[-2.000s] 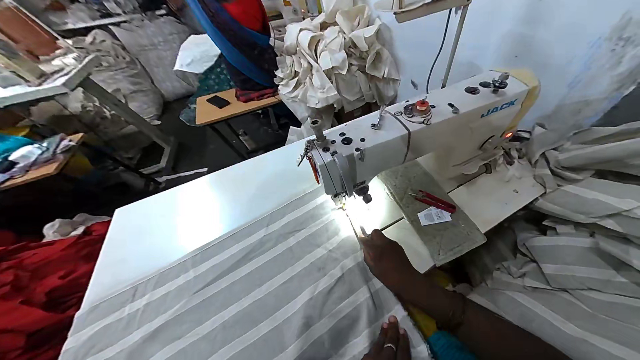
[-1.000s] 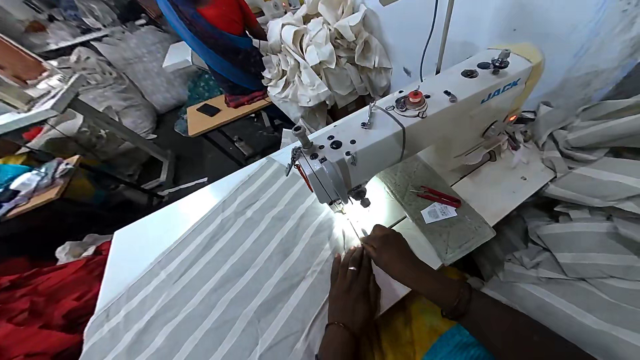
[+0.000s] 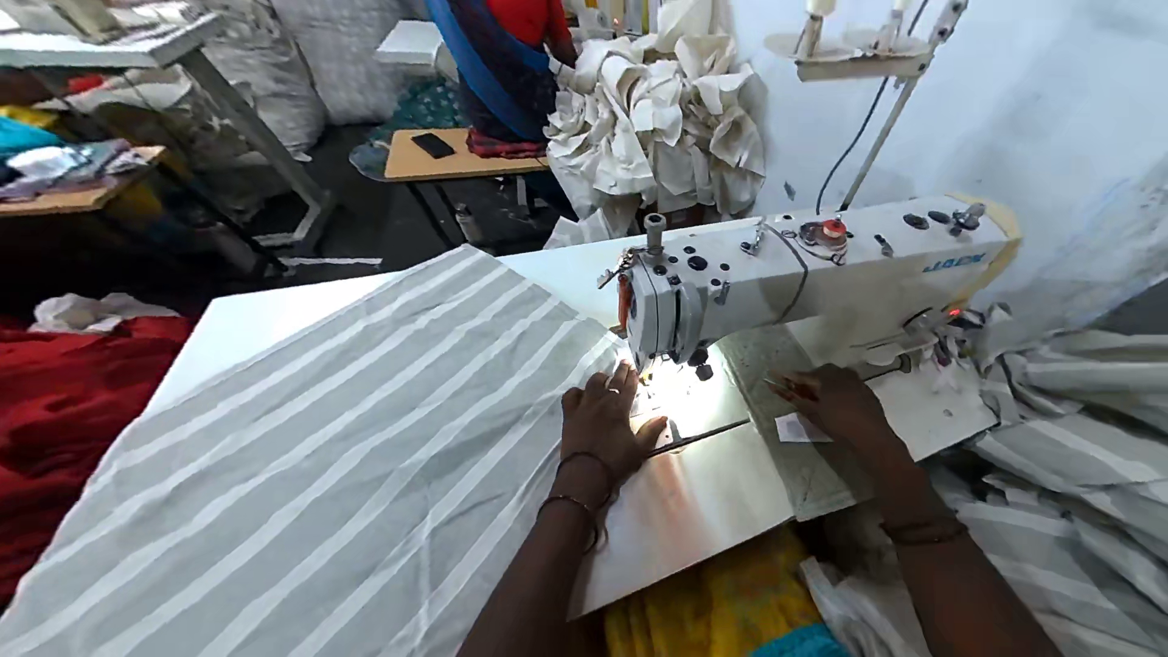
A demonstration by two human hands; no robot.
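A white Jack industrial sewing machine (image 3: 776,274) stands on a white table, its lamp lighting the needle area. Grey fabric with white stripes (image 3: 365,438) spreads over the table left of the needle. My left hand (image 3: 604,415) rests with fingers apart on the fabric's right edge, just left of the presser foot. Over the grey plate right of the needle, my right hand (image 3: 844,406) is closed on red-handled thread snips (image 3: 792,387), their tips pointing left. Beside that hand, partly under it, lies a small white label (image 3: 800,429).
More striped fabric (image 3: 1086,438) is heaped at the right. Red cloth (image 3: 100,411) lies at the far left. Behind the table are a bundle of cream cloth pieces (image 3: 657,119), a person (image 3: 506,73) and a wooden bench (image 3: 470,164) with a phone. A thread stand (image 3: 867,68) rises behind the machine.
My right hand has moved right from the fabric near the needle and taken hold of the red snips, which lay on the grey plate. My left hand has moved forward along the fabric. The view has shifted.
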